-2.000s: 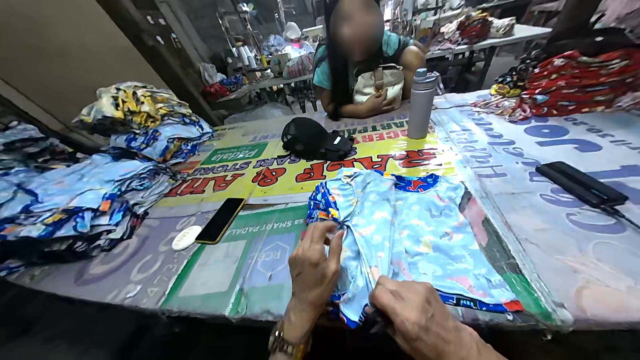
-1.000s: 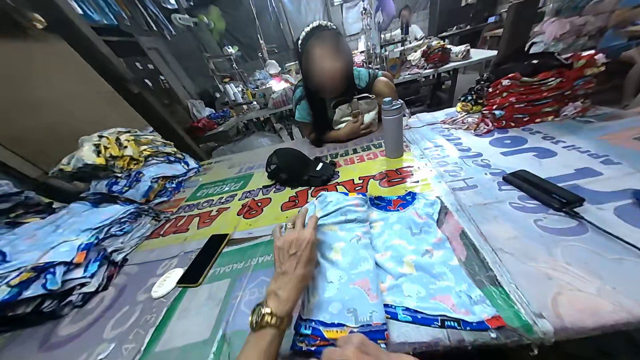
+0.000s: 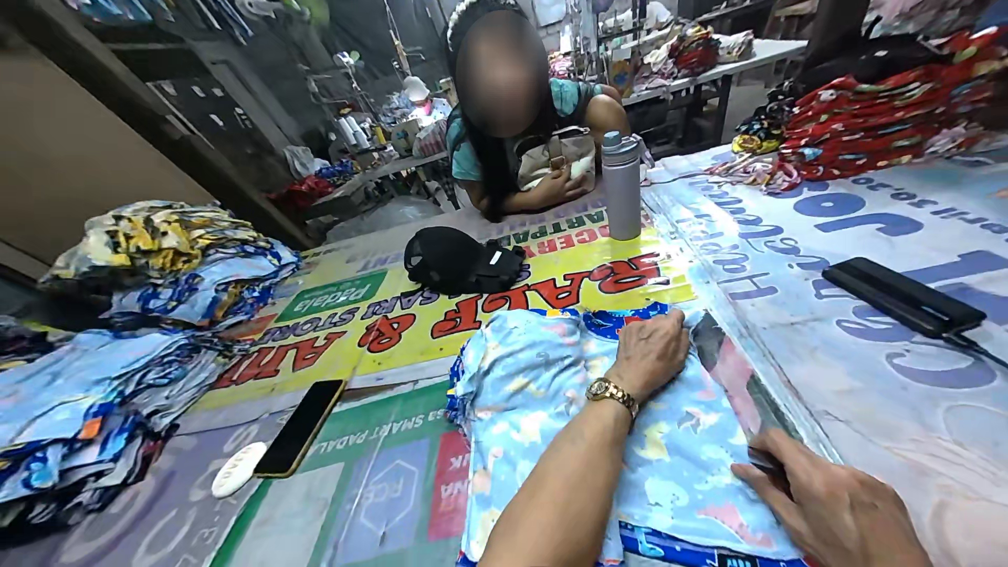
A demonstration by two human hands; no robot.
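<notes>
A light blue printed child's garment (image 3: 535, 394) with dark blue trim lies on the table in front of me, partly folded over at its left. My left hand (image 3: 652, 350), with a gold wristwatch (image 3: 612, 394) at the wrist, has its fingers on the garment's upper right corner, by the neckline trim. Its forearm crosses over the cloth. My right hand (image 3: 815, 492) is at the garment's right edge, with a small dark object (image 3: 768, 461) between thumb and fingers; what it is cannot be told.
A phone (image 3: 301, 429), a white oval disc (image 3: 239, 470) and garment piles (image 3: 87, 394) lie left. A black cap (image 3: 461, 260) and a bottle (image 3: 622, 185) stand farther back, before a person leaning on the table. A black power bank (image 3: 902, 295) and red garments (image 3: 866, 126) lie right.
My left hand has moved from the garment's left side to its upper right corner. My right hand has moved from the bottom edge up to the right edge.
</notes>
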